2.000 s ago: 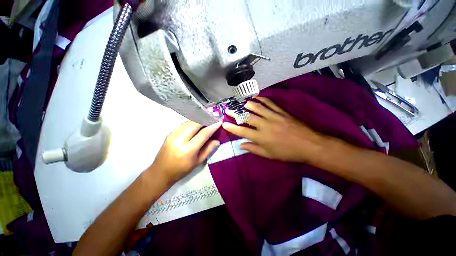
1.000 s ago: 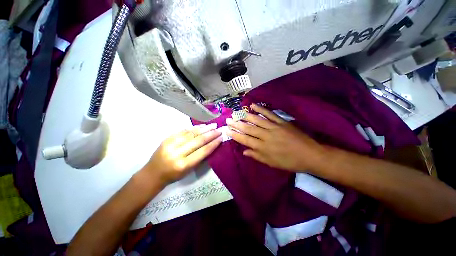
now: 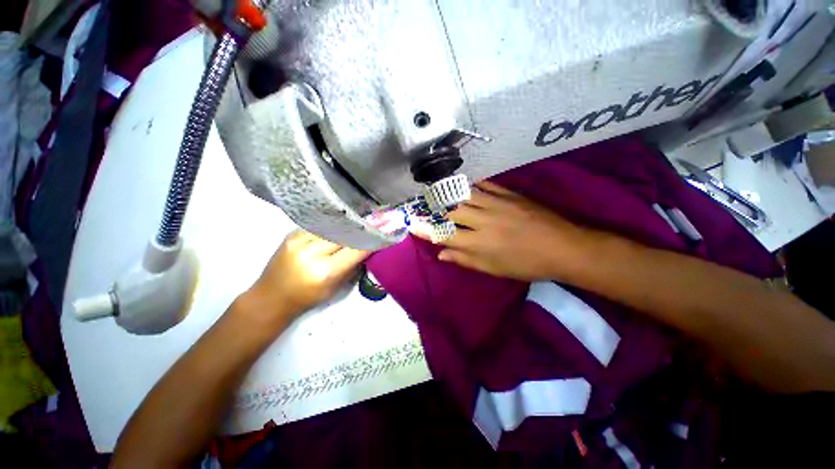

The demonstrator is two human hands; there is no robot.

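Observation:
A maroon garment [image 3: 476, 321] with white tape bands [image 3: 577, 321] lies under the head of the white sewing machine [image 3: 366, 73] and hangs over the table's front edge. My left hand [image 3: 307, 266] is at the cloth's left edge, its fingertips hidden behind the machine's lower left part. My right hand [image 3: 499, 234] lies palm down on the cloth, fingertips beside the tension knob [image 3: 448, 191] and near the lit needle area [image 3: 392, 221]. The presser foot is too small and glared to tell apart.
A gooseneck lamp [image 3: 194, 137] comes down to a pale round part [image 3: 156, 291] over the white table [image 3: 114, 376] at left. A slim metal tool [image 3: 726, 194] lies on the table at right. A dark grey strip [image 3: 82, 156] and heaped cloth are at far left.
The cloth has moved up under the machine. My left hand has moved up and left, its fingertips now behind the machine head. A dark round spot on the table by the cloth's edge now shows.

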